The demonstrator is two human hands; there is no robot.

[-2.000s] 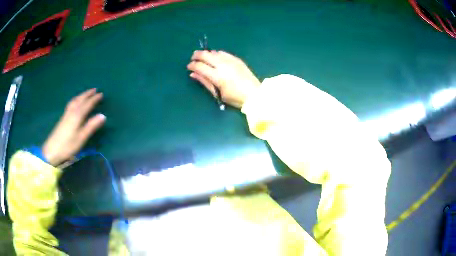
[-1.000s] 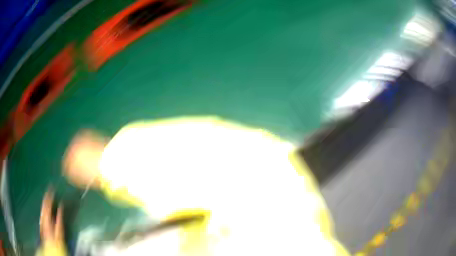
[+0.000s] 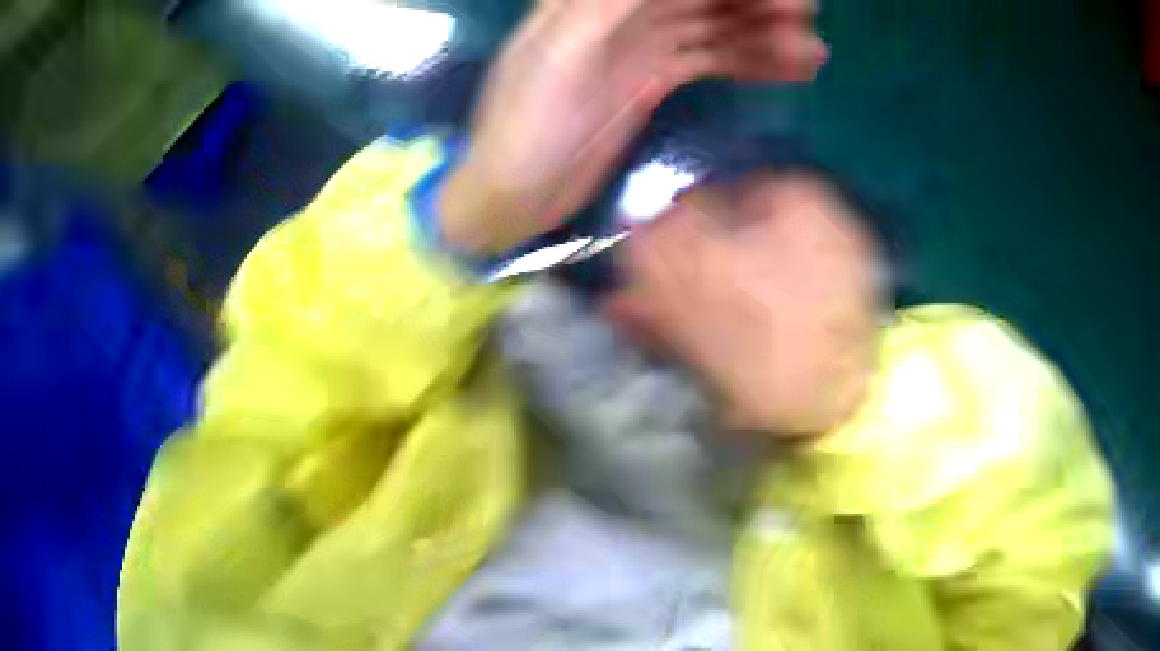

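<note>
The picture is strongly blurred. My left hand [image 3: 573, 108] is at the upper middle, its fingers stretched to the right and nothing seen in it. A blue band [image 3: 433, 210] is around its wrist. My right hand [image 3: 763, 305] is just below and to the right, close in front of my body, with its back towards the camera. Its fingers are blurred and partly hidden, so I cannot tell whether it holds anything. A thin pale streak shows between the hands, too blurred to name.
The green tabletop [image 3: 992, 191] lies beyond my hands at the upper right, with a red edge at the far right corner. A blue shape [image 3: 76, 432] fills the left side. My yellow sleeves and grey clothing fill the lower part.
The view has swung towards my body and the left side. Both hands now show large and close together in front of me. The orange-red sheets with dark shapes have left the picture.
</note>
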